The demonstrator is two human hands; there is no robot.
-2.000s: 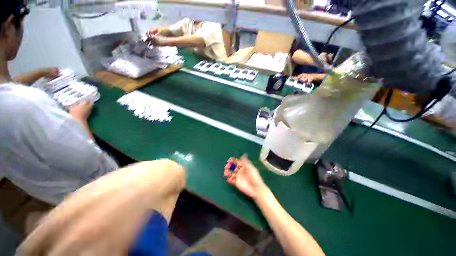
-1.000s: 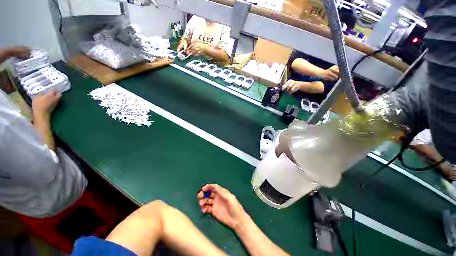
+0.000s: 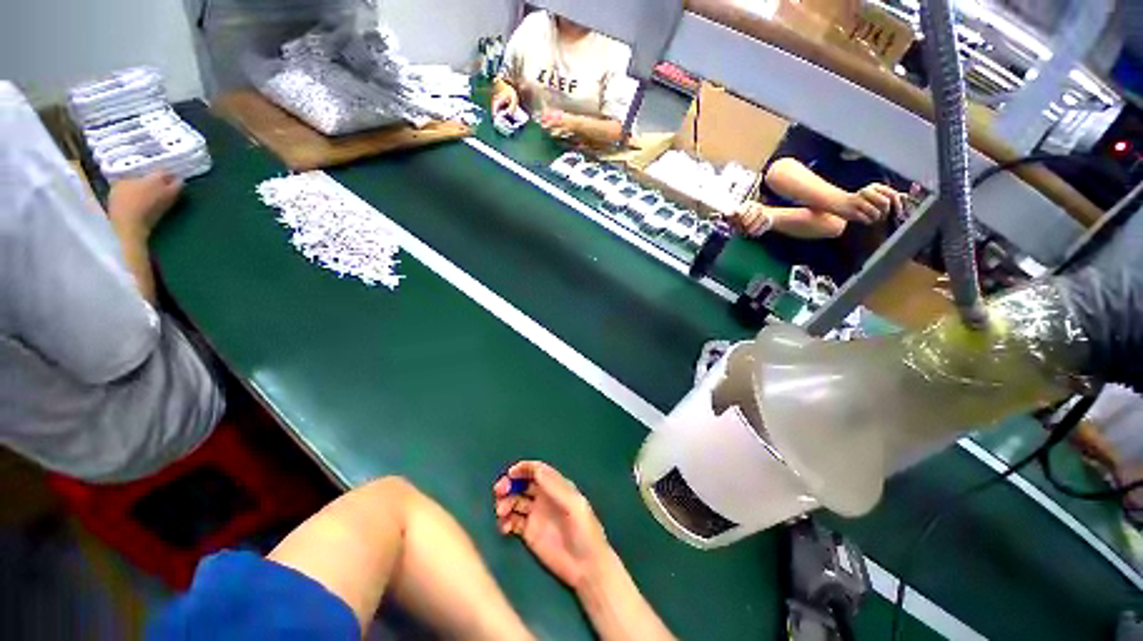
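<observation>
My right hand (image 3: 548,516) is low in the centre, above the green bench top (image 3: 414,376). Its palm faces left and its fingers are curled around a small dark blue thing (image 3: 516,486), mostly hidden by the fingertips. I cannot tell what it is. My left arm shows at the bottom, with a blue sleeve and a bent elbow near the bench edge. Its forearm runs off the bottom of the picture, and my left hand is out of view.
A white fume hood (image 3: 715,463) hangs right of my hand, with a dark soldering stand (image 3: 821,582) beside it. Loose white parts (image 3: 328,232) lie at upper left. A person in grey sits left, near stacked white housings (image 3: 138,132). People sit across by a housing row (image 3: 627,200).
Since two seconds ago the view has turned and the left arm has swung from a large blur to the bottom centre. The right hand keeps the blue thing and appears slightly lower left in view.
</observation>
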